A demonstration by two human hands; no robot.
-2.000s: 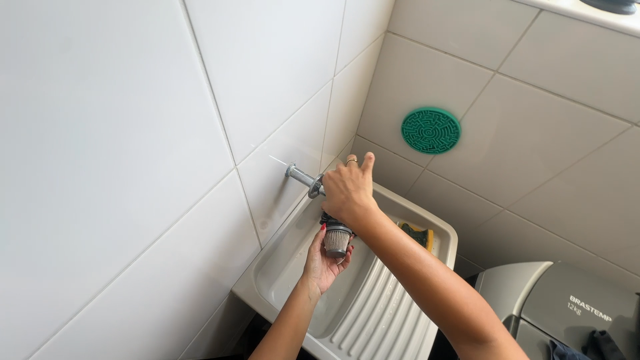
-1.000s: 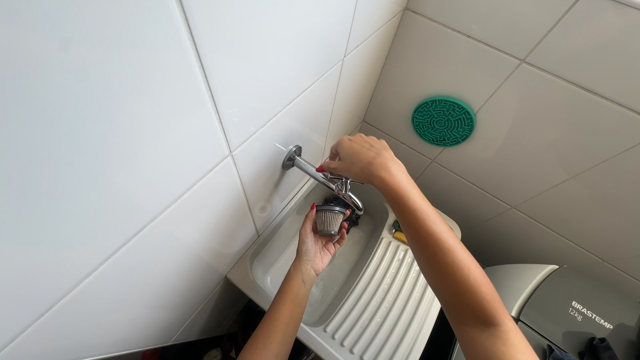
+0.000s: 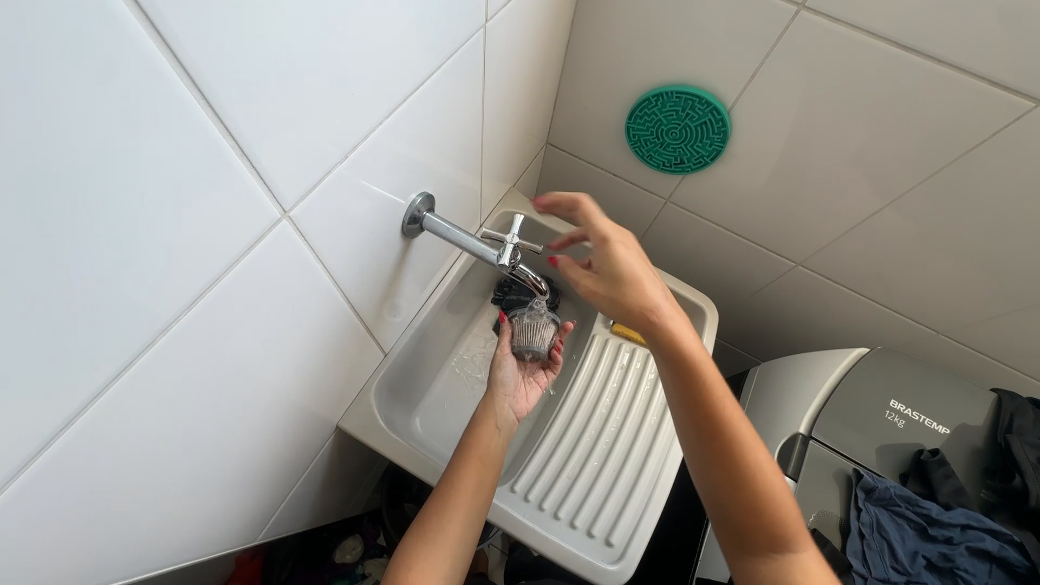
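My left hand (image 3: 524,378) holds a pleated cylindrical filter (image 3: 534,335) beneath the spout of a chrome wall faucet (image 3: 465,238), and water runs over it. Just right of the faucet's cross handle (image 3: 513,237), my right hand (image 3: 605,256) is raised with its fingers spread, holding nothing. Behind the filter, a dark object (image 3: 512,294) lies in the basin of the laundry sink (image 3: 422,406); its kind cannot be told. A yellow sponge (image 3: 628,333) sits at the top of the ribbed washboard (image 3: 597,447), partly hidden by my right wrist.
A round green maze-patterned mat (image 3: 678,129) is on the tiled wall above the sink. At the right stands a Brastemp washing machine (image 3: 886,406) with dark clothes (image 3: 934,528) on it. More items lie in shadow below the sink.
My right hand has come off the faucet handle and moved a little to the right. Water now runs visibly from the spout over the filter, which stays in my left hand.
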